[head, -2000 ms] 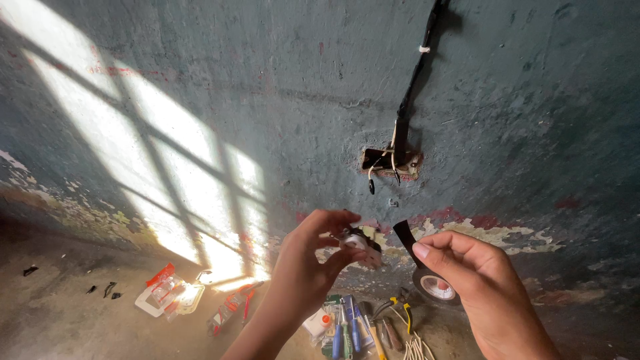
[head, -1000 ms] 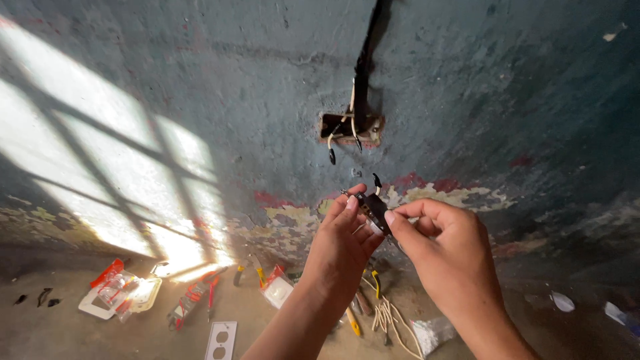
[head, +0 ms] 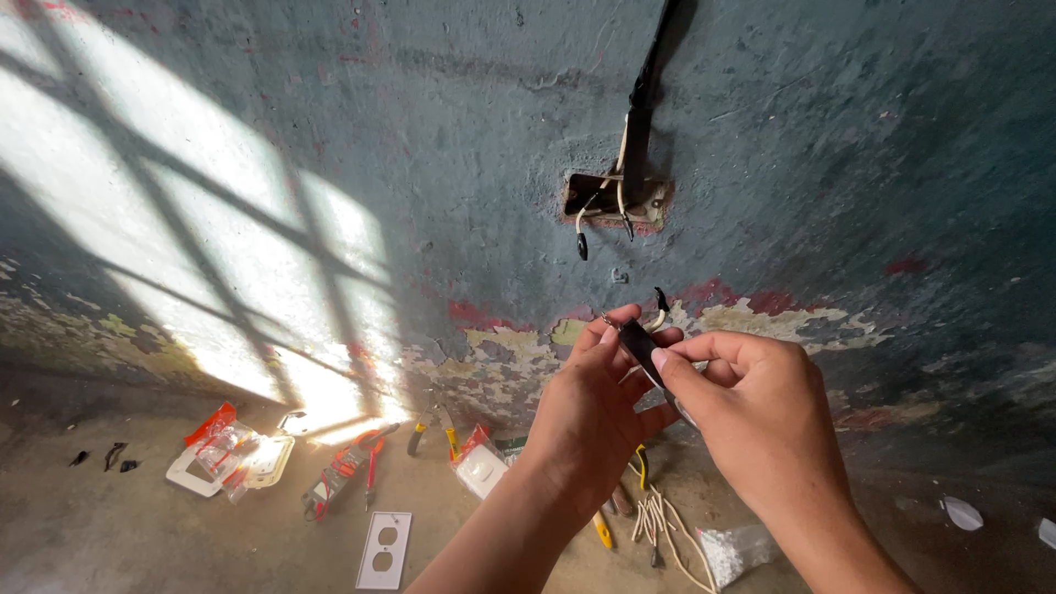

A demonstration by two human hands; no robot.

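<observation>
Below the wall box, my left hand [head: 590,404] holds a small electrical device, mostly hidden by the fingers. A short white wire [head: 660,312] with a black-taped tip sticks up from it. Black electrical tape [head: 639,346] lies along the device, pinched at its lower end by my right hand [head: 742,396]. The tape roll [head: 683,412] hangs partly hidden between the hands. Above, white wires [head: 620,198] with black-taped ends come out of the recessed wall box [head: 587,194], and a black-wrapped cable [head: 639,124] runs up from it.
On the floor lie a white outlet cover plate [head: 384,551], a clamp meter [head: 334,483], opened plastic packaging [head: 231,458], yellow-handled pliers [head: 433,429], a packaged white part [head: 480,470], a bundle of white cord [head: 656,516] and a bag of small white pieces [head: 734,553]. The peeling wall stands close ahead.
My hands, apart two seconds ago with a loose strip of tape in the right, have come together. The tape now lies against the device. The view has shifted somewhat.
</observation>
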